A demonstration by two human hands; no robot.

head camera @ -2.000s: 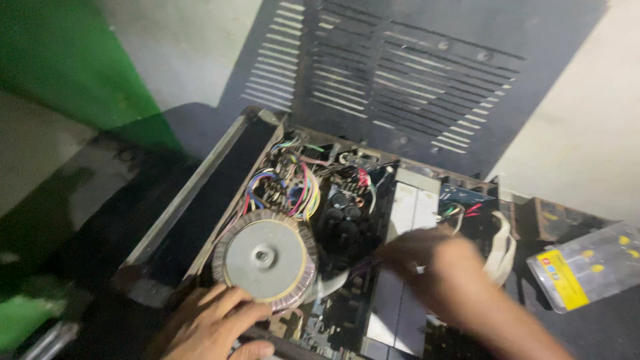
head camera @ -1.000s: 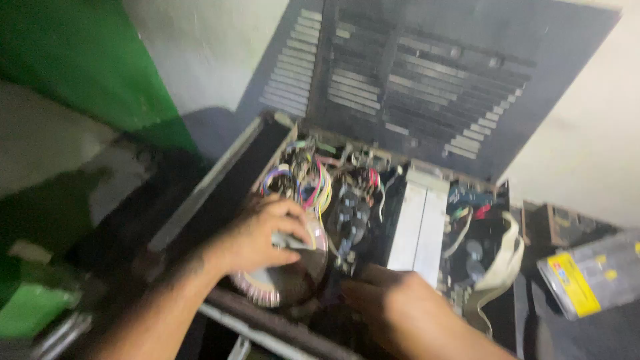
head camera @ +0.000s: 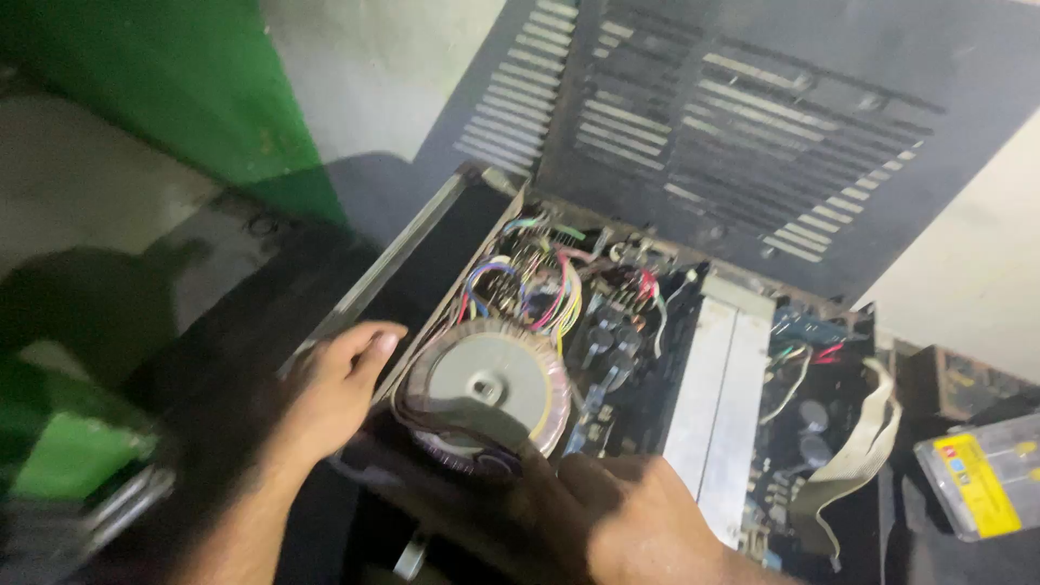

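Note:
An opened amplifier chassis [head camera: 455,292] shows a toroidal transformer [head camera: 487,382] with a round metal plate on top. Coloured wires [head camera: 561,296] run behind the transformer over circuit boards. My left hand [head camera: 345,386] rests at the chassis's left side wall, thumb and fingers bent, with nothing visible in it. Just below and right of the transformer is my right hand [head camera: 626,512], its fingers curled and blurred in shadow; whether it holds something cannot be told. A dark cable [head camera: 455,426] loops over the transformer's front toward the right fingers. A long metal heatsink cover [head camera: 719,406] lies right of them.
A dark slotted metal cover [head camera: 731,122] leans on the wall behind the chassis. A flat ribbon cable [head camera: 861,439] curves at the chassis's right. Beyond it lies a clear plastic organizer box [head camera: 975,479] with a yellow label. A green object [head camera: 81,455] is at the lower left.
My left hand has moved off the transformer to the chassis's left wall. The right hand remains near the transformer's lower right.

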